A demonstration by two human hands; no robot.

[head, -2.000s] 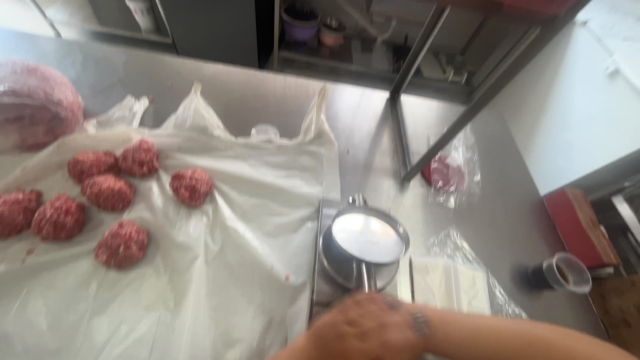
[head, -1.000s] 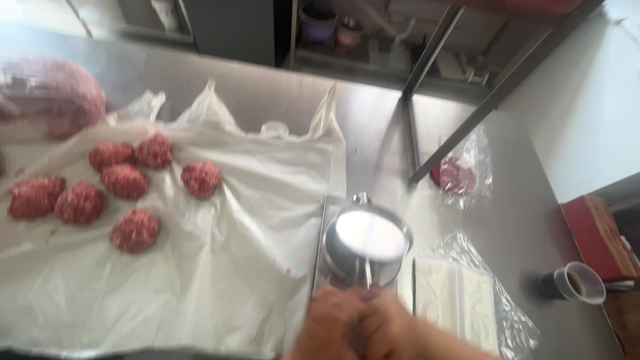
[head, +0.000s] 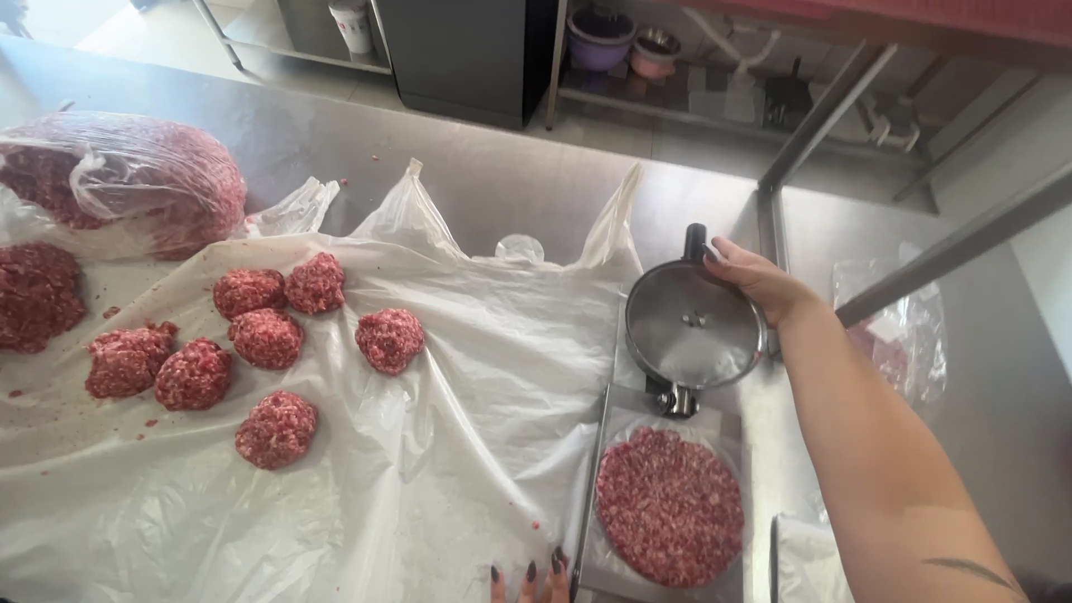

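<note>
A round metal burger press stands at the right of the sheet, its lid [head: 695,322] swung up. My right hand [head: 749,272] is at the lid's dark handle [head: 694,243], thumb and fingers around its end. A flat ground-meat patty [head: 670,507] lies on the press's base under clear plastic film. Only the fingertips of my left hand [head: 529,582] show at the bottom edge, spread on the white plastic sheet [head: 502,419] beside the base; whether they hold anything cannot be told. Several ground-meat balls [head: 276,430] lie on the sheet to the left.
A plastic-wrapped mass of ground meat [head: 167,180] and a bare meat mound [head: 33,293] are at the left. A metal frame leg [head: 775,226] stands behind my right arm. A plastic bag with red contents [head: 900,352] and a white packet [head: 804,557] lie at the right.
The press's lid was down with both hands at its handle; now it is raised, and the flat patty shows. My left hand has moved down and left to the sheet's edge.
</note>
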